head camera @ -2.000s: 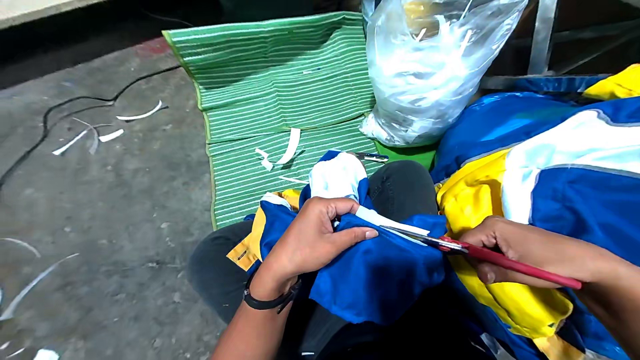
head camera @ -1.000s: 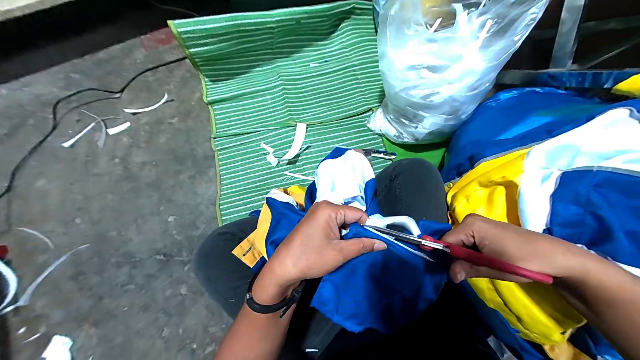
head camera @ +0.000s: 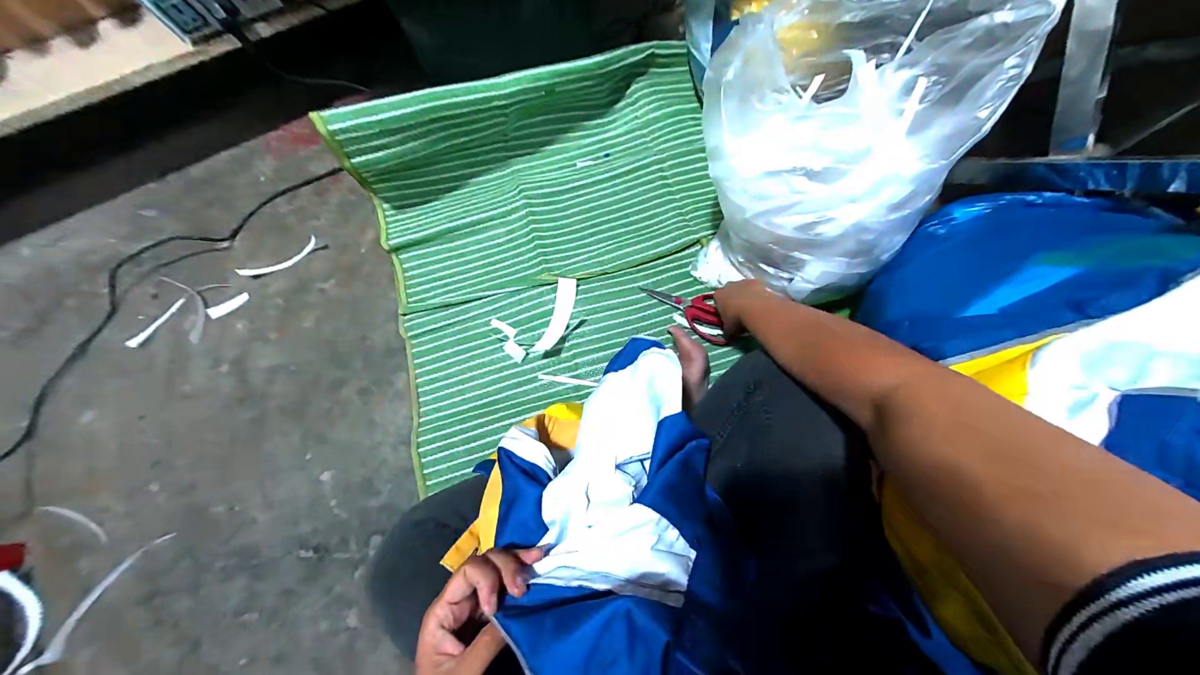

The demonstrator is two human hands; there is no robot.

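My left hand (head camera: 469,605) pinches the edge of a blue, white and yellow fabric garment (head camera: 619,553) lying across my lap. My right hand (head camera: 741,305) is stretched forward past my knee, at the foot of a clear plastic bag (head camera: 825,187). Beside its fingers, on the green striped mat (head camera: 525,225), is a pair of scissors (head camera: 698,314) with red handles, blades pointing left. The fingers are partly hidden, so whether they still grip the handles is unclear. White fabric offcuts (head camera: 558,314) lie on the mat ahead of the garment.
White scraps fill the plastic bag. To the right is a heap of blue, white and yellow fabric (head camera: 1106,375). A black cable (head camera: 117,272) and more white strips (head camera: 155,323) lie on the concrete floor at left. A metal frame (head camera: 1083,84) stands at the upper right.
My right hand has moved from the garment out to the mat beside the bag, and the scissors are there too. My left hand remains on the garment, now nearer my body.
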